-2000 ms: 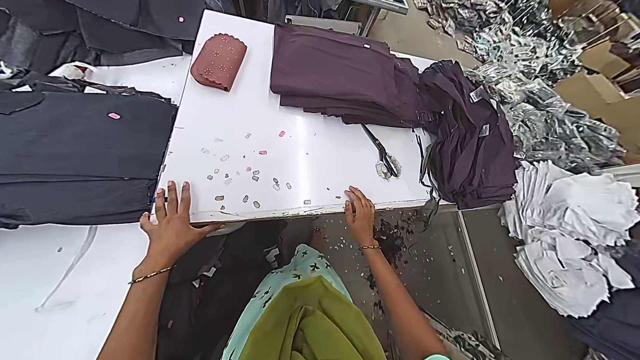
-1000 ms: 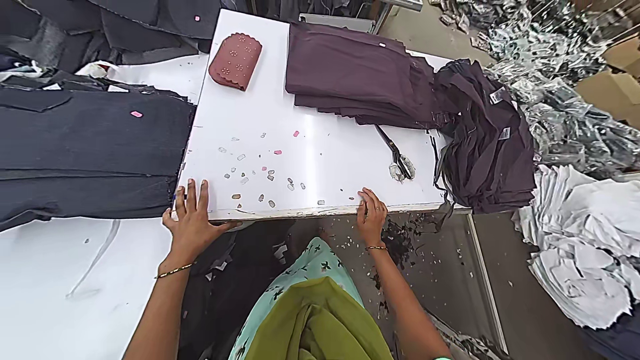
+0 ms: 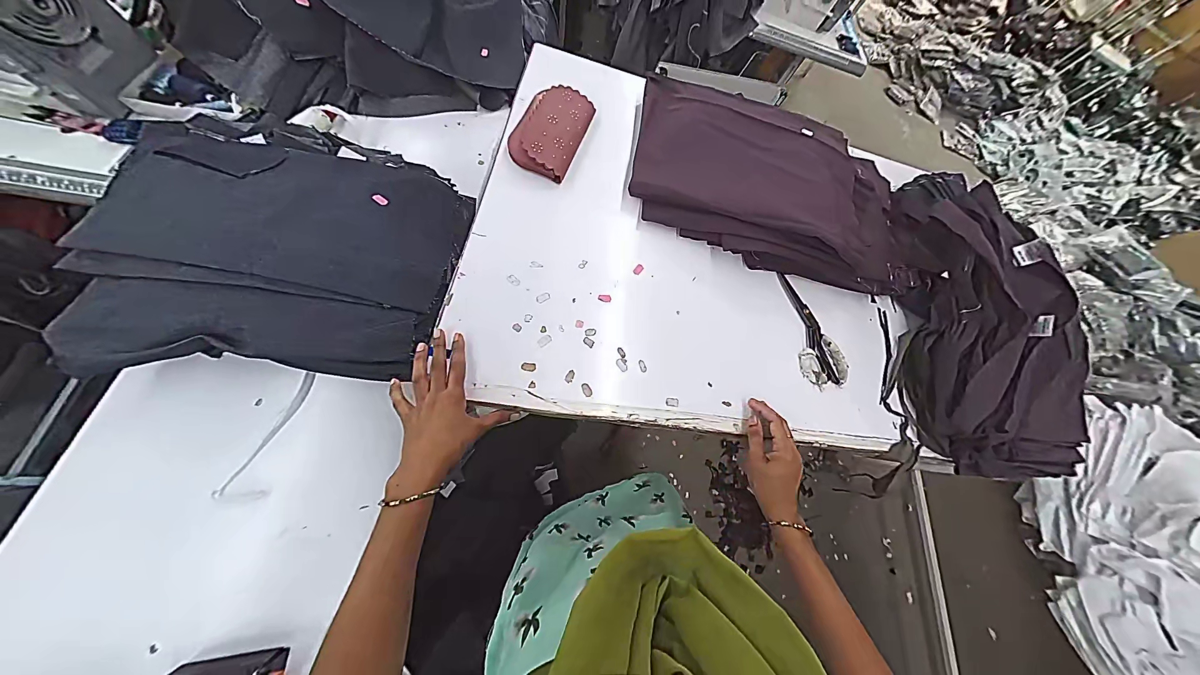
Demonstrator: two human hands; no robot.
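Observation:
My left hand (image 3: 438,422) rests with fingers spread at the near left corner of the white tabletop (image 3: 712,347), beside a stack of dark denim garments (image 3: 281,225). My right hand (image 3: 774,459) touches the near edge of that tabletop with its fingertips and holds nothing. Beyond it lie scissors (image 3: 814,337) with cloth-wrapped handles, their blades partly under a stack of folded dark purple garments (image 3: 750,178). Small stickers or tags (image 3: 589,339) are scattered between the hands. A reddish-brown scalloped case (image 3: 553,133) lies toward the far left corner.
More purple garments (image 3: 994,328) hang over the tabletop's right end. A lower white surface (image 3: 234,469) stands at left. At right are a heap of plastic-wrapped items (image 3: 1106,225) and a pile of white cloth (image 3: 1125,544). Dark scraps (image 3: 741,506) lie on the floor.

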